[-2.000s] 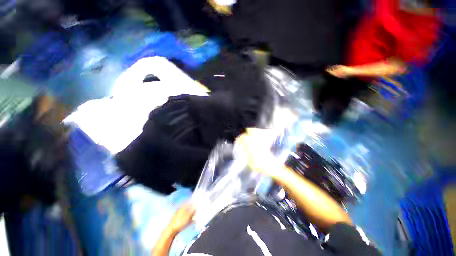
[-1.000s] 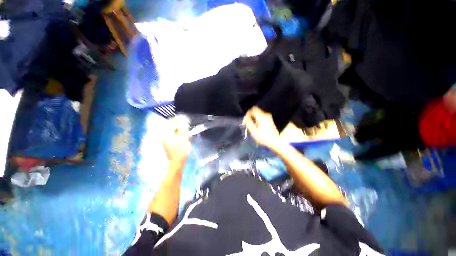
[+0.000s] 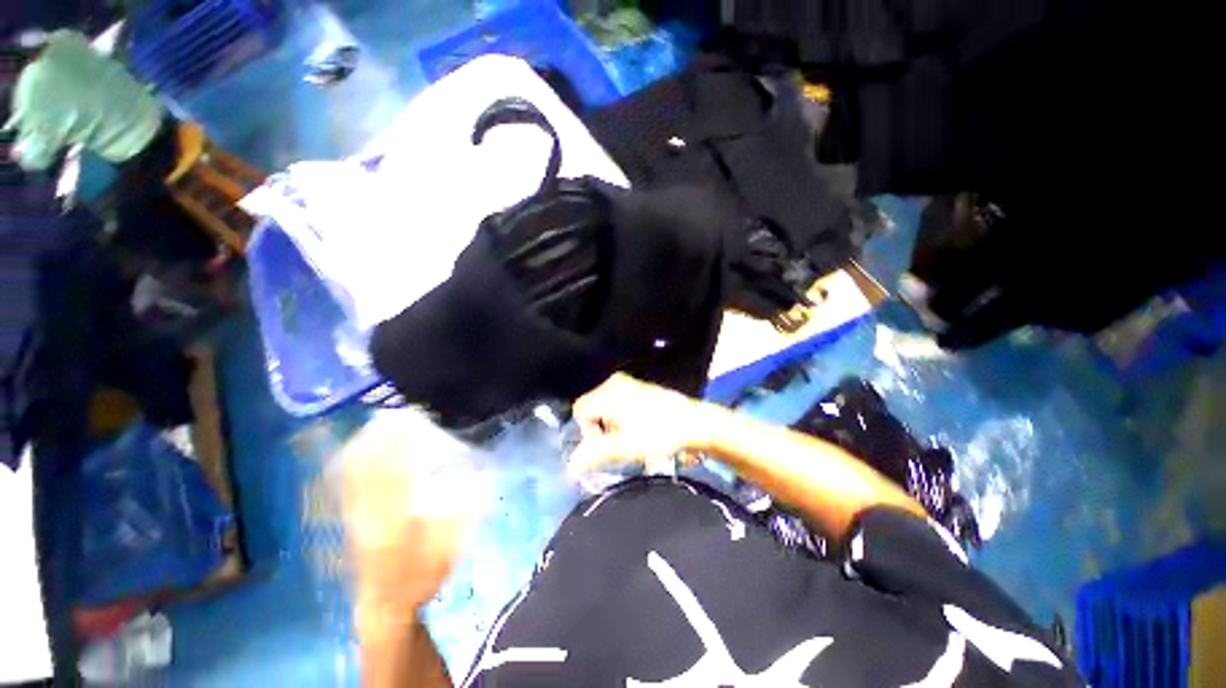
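A black garment (image 3: 498, 336) lies over the near right part of the white pile (image 3: 403, 168), which sits on the blue basket (image 3: 299, 343). A black hanger hook (image 3: 518, 118) stands up from its collar. My right hand (image 3: 625, 419) is at the garment's near edge, fingers curled on clear film (image 3: 605, 464) close to my body. My left hand (image 3: 401, 484) is a pale blur below the basket, left of the garment; its fingers cannot be made out. The film's extent near it is unclear in the glare.
More black garments (image 3: 733, 168) lie on a tan board (image 3: 793, 329) over a blue crate at the right. Shiny black bundles (image 3: 874, 437) lie on the floor beside me. A wooden stool (image 3: 209, 188) and blue crates stand around. Large black cloth fills the upper right.
The film between my hands has drawn back toward my body. My left hand has moved left and down, away from the garment. The hanger hook now shows clearly. The red-clothed person has left the view.
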